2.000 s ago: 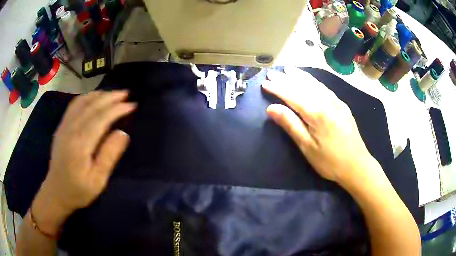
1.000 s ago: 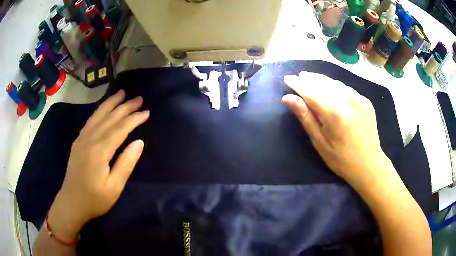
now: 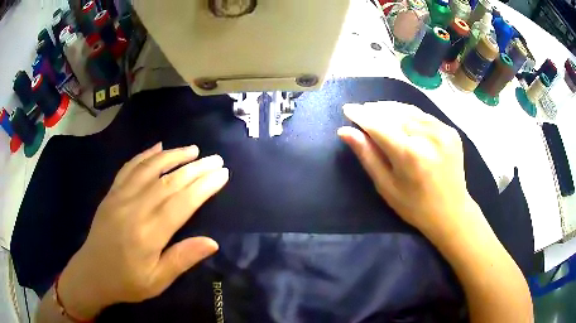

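Dark matte jacket cloth (image 3: 284,189) spreads over the machine table, under both hands. The silver two-pronged presser foot (image 3: 263,115) stands over its upper part. Shiny navy lining (image 3: 341,271) joins it along a straight seam nearer me and bears a gold woven label (image 3: 218,301). My left hand (image 3: 158,221) lies flat on the cloth left of the foot, fingers spread, thumb near the seam. My right hand (image 3: 410,167) rests on the cloth right of the foot, thumb and forefinger slightly apart. The needle cannot be made out.
The cream machine head (image 3: 246,44) stands above the foot. Thread cones (image 3: 47,98) stand at the left and more cones (image 3: 431,58) at the upper right. A small black box (image 3: 108,94) lies left of the head. A flat black object (image 3: 558,158) lies far right.
My left hand has moved right and towards me, closer to the middle of the cloth, and its fingers now point more to the right. My right hand stays right of the foot. The view has shifted slightly.
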